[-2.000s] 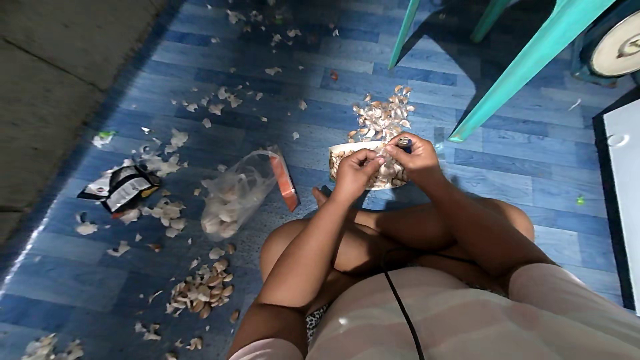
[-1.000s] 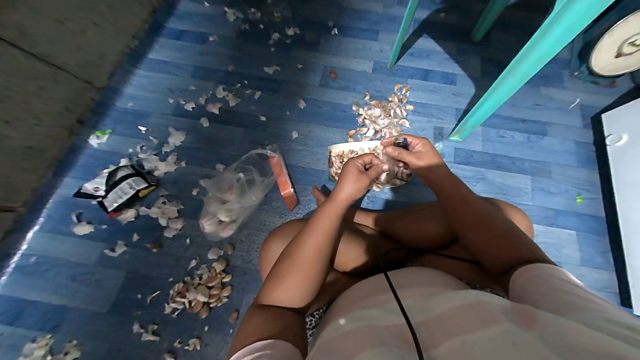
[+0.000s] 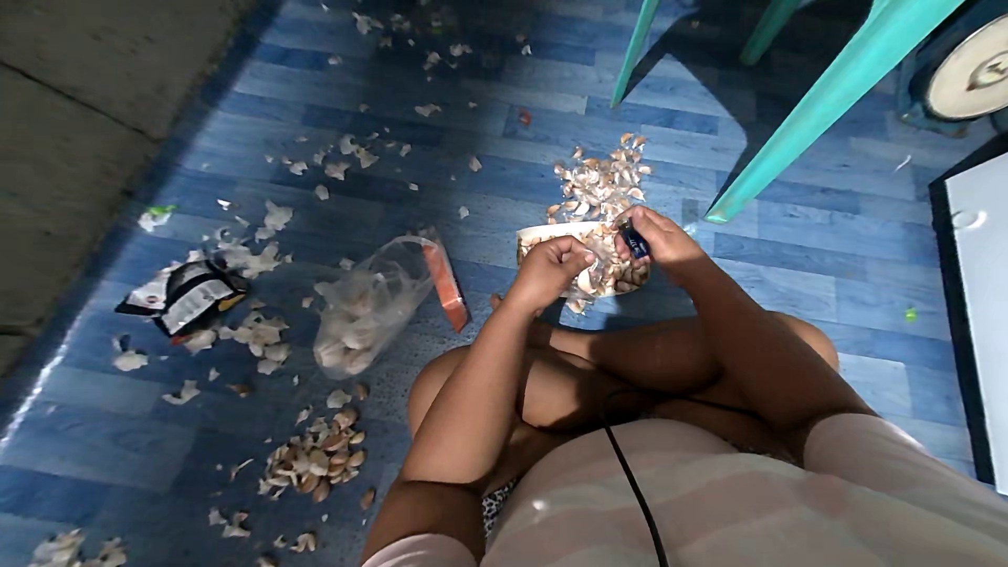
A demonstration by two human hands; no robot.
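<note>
Garlic cloves (image 3: 622,272) fill a shallow, light-rimmed container (image 3: 555,230) in front of my crossed legs. My left hand (image 3: 551,272) is over its left side, thumb and fingertips together near a pale bit of skin or clove that I cannot tell apart. My right hand (image 3: 657,240), at the container's right edge, is closed around a small dark blue object (image 3: 633,239), whose kind is unclear. Just beyond the container, a heap of loose garlic cloves (image 3: 602,185) lies on the floor.
To the left are a clear plastic bag (image 3: 370,307) of garlic bulbs, an orange strip (image 3: 446,285), a black packet (image 3: 189,298), scattered skins (image 3: 260,335) and another clove pile (image 3: 315,461). Green plastic chair legs (image 3: 827,110) stand ahead right, near a round-faced device (image 3: 972,75) and a white panel (image 3: 980,299).
My hands, close together two seconds ago, are now farther apart. The blue object shows more plainly in my right hand.
</note>
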